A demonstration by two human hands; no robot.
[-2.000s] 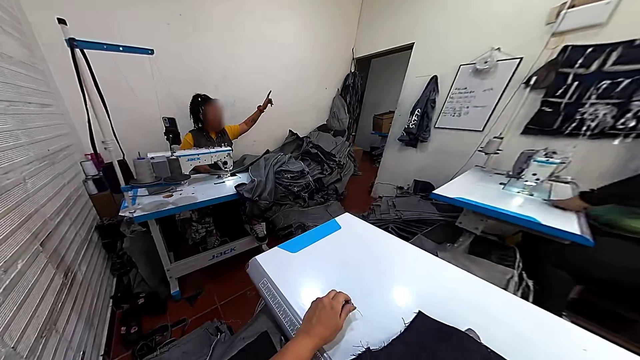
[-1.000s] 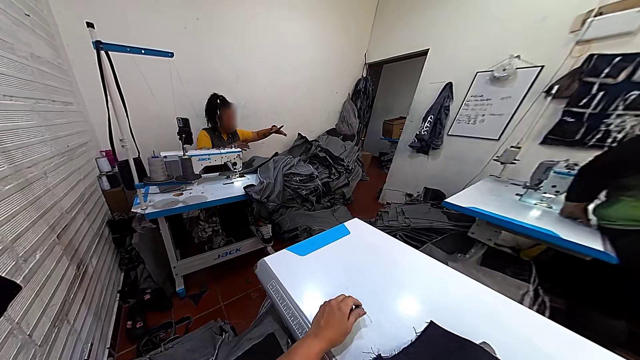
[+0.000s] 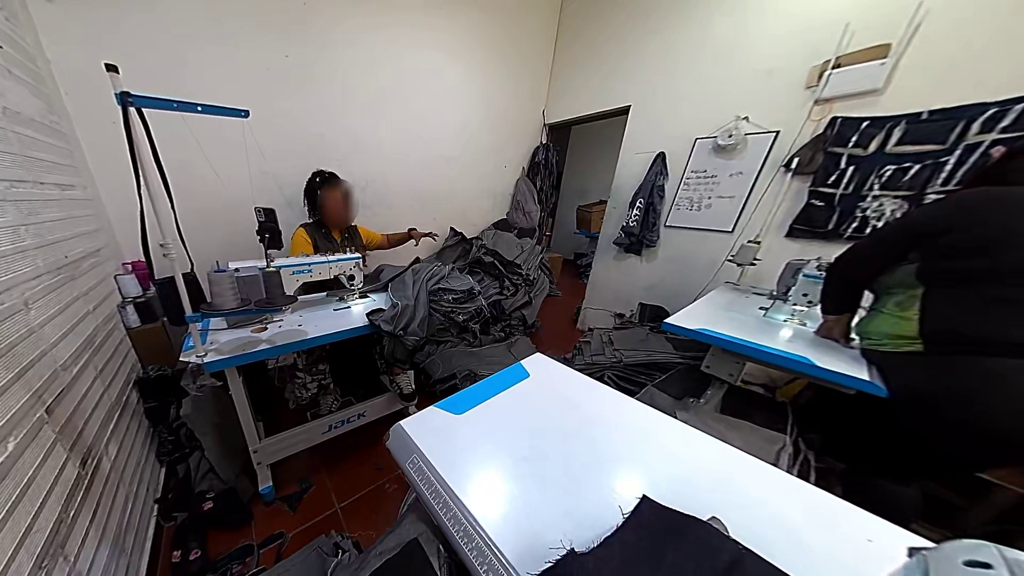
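Note:
Neither of my hands is in the frame of now. In front of me stands a white sewing table (image 3: 560, 432) with a blue corner patch and a ruler scale along its left edge. A dark piece of fabric (image 3: 660, 544) with frayed edges lies on its near part. Part of a white sewing machine (image 3: 964, 558) shows at the lower right corner.
A seated person (image 3: 332, 228) is behind a Jack sewing machine (image 3: 320, 272) at the left. Another person (image 3: 952, 272) leans by the right table (image 3: 760, 328). Grey garments (image 3: 472, 288) are heaped between them; more fabric (image 3: 352, 556) lies low beside my table.
A hand of mine that rested on the white table has left the view. The seated person's raised arm has come down toward the heap. The person at the right shows more fully, leaning over.

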